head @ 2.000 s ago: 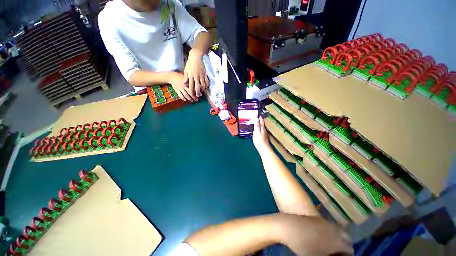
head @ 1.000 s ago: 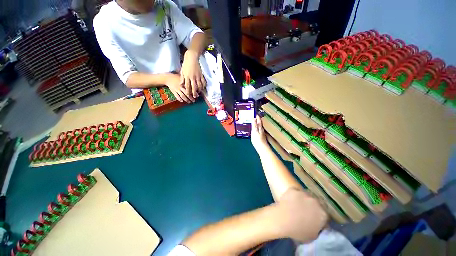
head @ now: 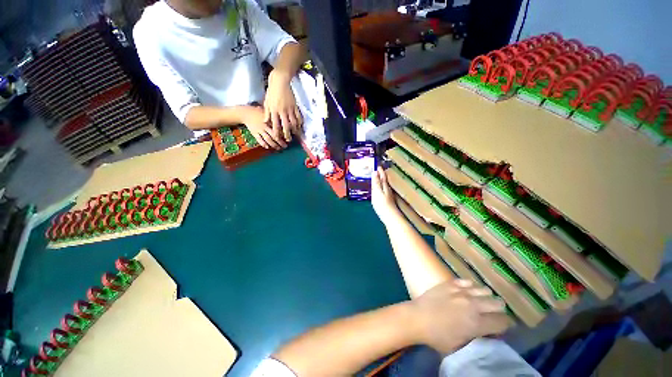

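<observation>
A black smartphone [head: 360,171] with a lit screen stands upright by the dark post. My right hand [head: 382,193] is at its right edge, small in view; whether the fingers grip it or only touch it cannot be told. My left hand [head: 460,315] lies across my right forearm near the elbow, fingers spread a little, with no object visible in it. A red-and-white item [head: 326,168] lies left of the phone.
A person [head: 214,66] opposite rests both hands on the orange-red fixture [head: 243,153]. Cardboard sheets with green-and-red pieces [head: 121,210] and another row [head: 81,318] lie left. Stacked loaded sheets [head: 545,158] stand right. A dark post [head: 331,81] rises behind the phone.
My left hand has shifted over my right forearm and its fingers now lie flatter and more spread. The phone's screen picture differs. My right hand stays at the phone.
</observation>
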